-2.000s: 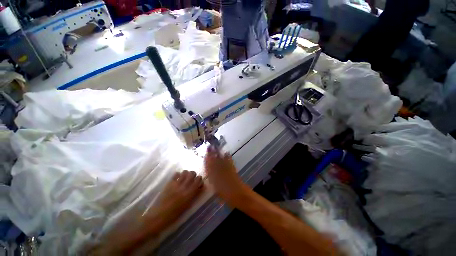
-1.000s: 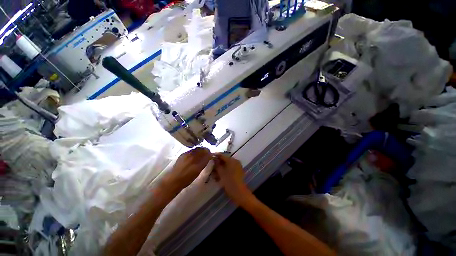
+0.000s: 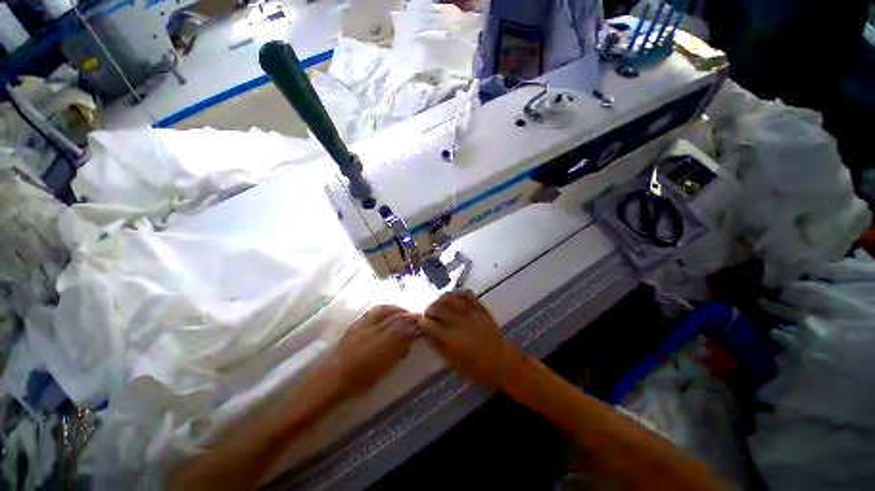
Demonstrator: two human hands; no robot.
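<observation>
White garment fabric (image 3: pixel 221 307) lies in folds over the table left of the sewing machine (image 3: pixel 480 182) and runs up to the needle area. My left hand (image 3: pixel 379 340) and my right hand (image 3: pixel 462 331) are side by side just in front of the presser foot (image 3: pixel 410 278), fingertips together. They pinch the fabric edge there; glare and the fingers hide most of it. A small metal guide (image 3: pixel 461 269) stands on the bed right of the foot, behind my right fingers.
A grey tray (image 3: pixel 628 240) with black-handled scissors (image 3: pixel 652 216) is right of the machine. A green-handled rod (image 3: pixel 307 105) slants above the needle end. White cloth heaps (image 3: pixel 787 173) lie at right. A blue-rimmed container (image 3: pixel 662 336) stands below the table edge.
Two seconds ago my left hand lay flat, apart from the right. By one second ago the hands had met, with a fabric edge raised between them. Now they are lower at the foot; the view has shifted.
</observation>
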